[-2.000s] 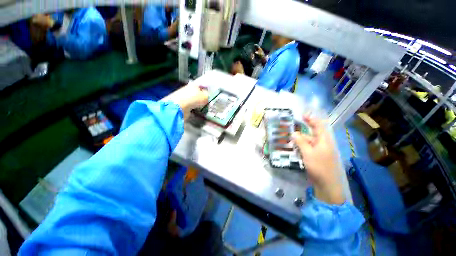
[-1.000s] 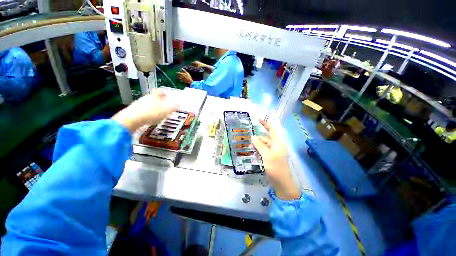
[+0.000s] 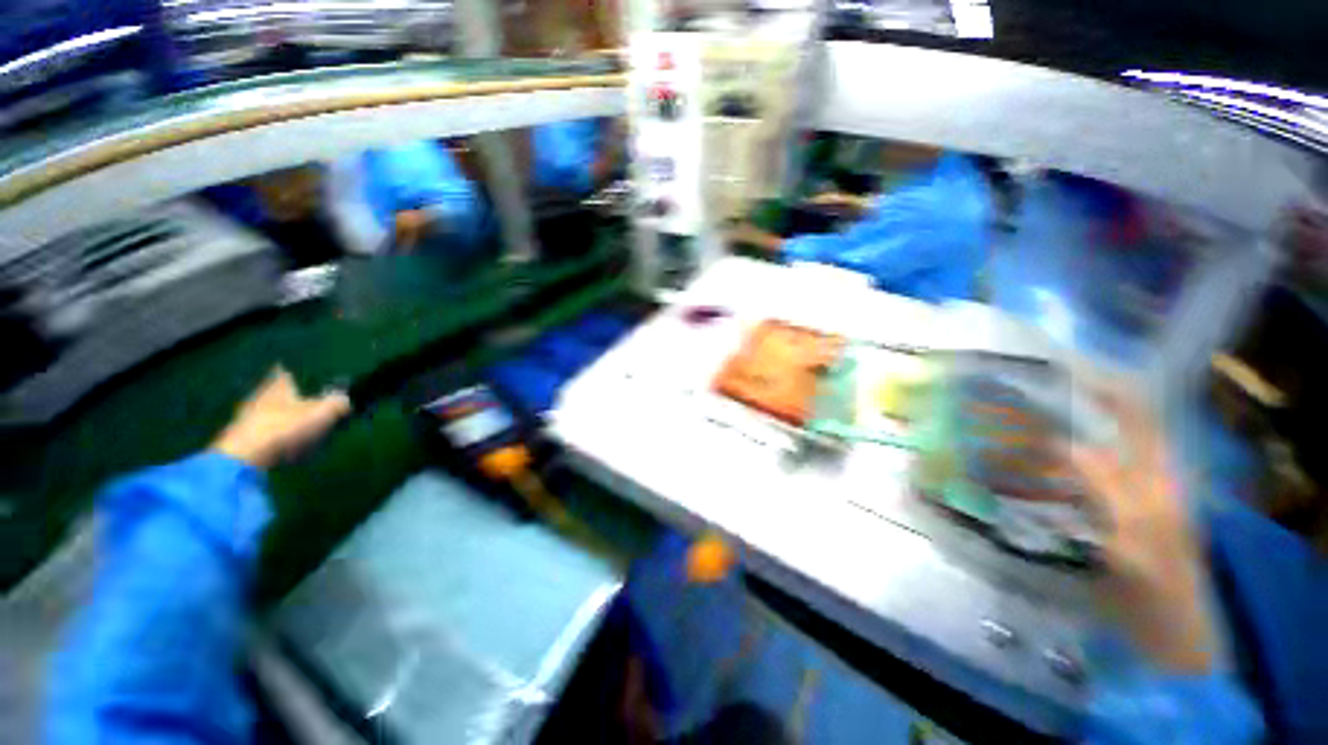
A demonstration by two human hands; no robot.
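Observation:
The picture is blurred. My left hand [image 3: 277,418] is at the left over the green mat, fingers apart, with nothing visible in it. My right hand [image 3: 1148,502] is a blur at the right edge of a phone housing [image 3: 1005,437]; whether its fingers grip the housing is unclear. That housing lies on the right fixture, over a green plate [image 3: 947,469]. The left fixture's orange-brown block [image 3: 779,371] shows no housing on it.
The white machine table [image 3: 655,432] carries both fixtures, with an upright head [image 3: 746,138] behind. A teach pendant [image 3: 473,419] with orange cable lies left of it. A pale blue sheet [image 3: 444,590] is in front. A grey stack [image 3: 139,313] stands far left. People in blue sit behind.
My left hand has moved from the left fixture out over the mat. The slotted grey piece seen there earlier is gone. My view has turned left; my right hand remains beside the right housing.

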